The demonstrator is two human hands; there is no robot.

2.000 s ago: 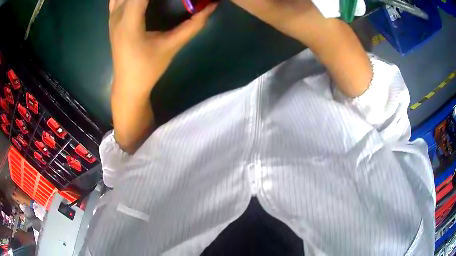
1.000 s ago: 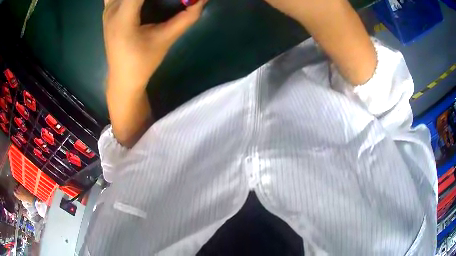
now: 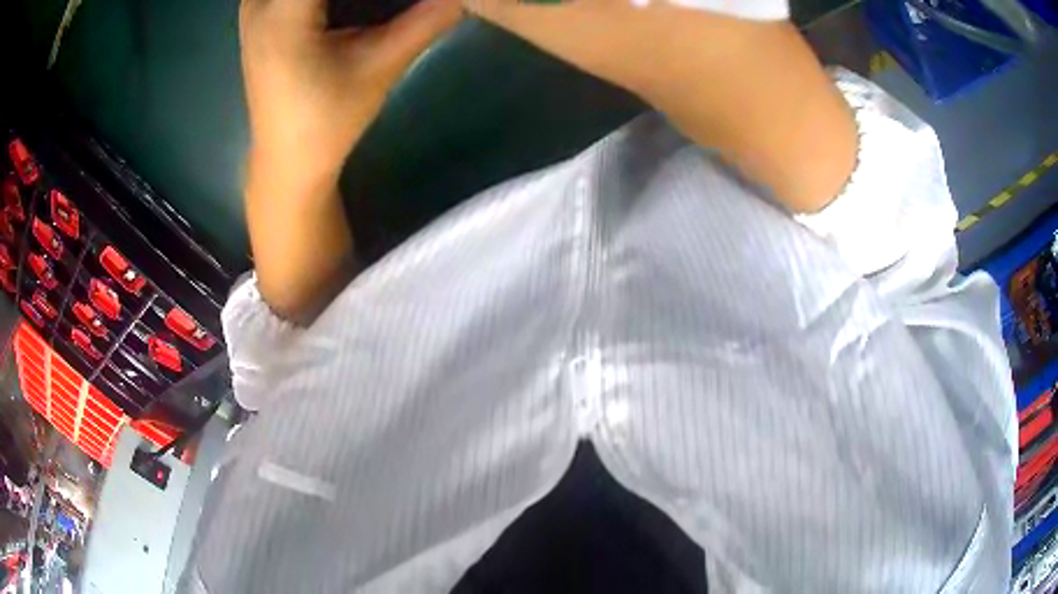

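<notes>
My left hand (image 3: 331, 58) is at the top edge, left of the middle, above the dark green bench mat (image 3: 487, 110). Its thumb points right and the other fingertips are cut off by the edge. My right forearm crosses the top right, and only the near edge of my right hand (image 3: 511, 14) shows at the top, close to my left thumb. The right fingers are out of the picture. No red housing shows between the hands. What either hand holds cannot be seen.
A black blister tray (image 3: 145, 313) with red housings lies at the left, with a red-orange crate (image 3: 67, 395) below it. White paper (image 3: 743, 6) shows at the top edge. A blue bin (image 3: 946, 52) stands at the upper right, beyond the bench edge.
My right forearm has swung left, bringing the hand beside my left thumb. The red housing seen at my left thumb earlier is out of sight. The white paper shows at the top again.
</notes>
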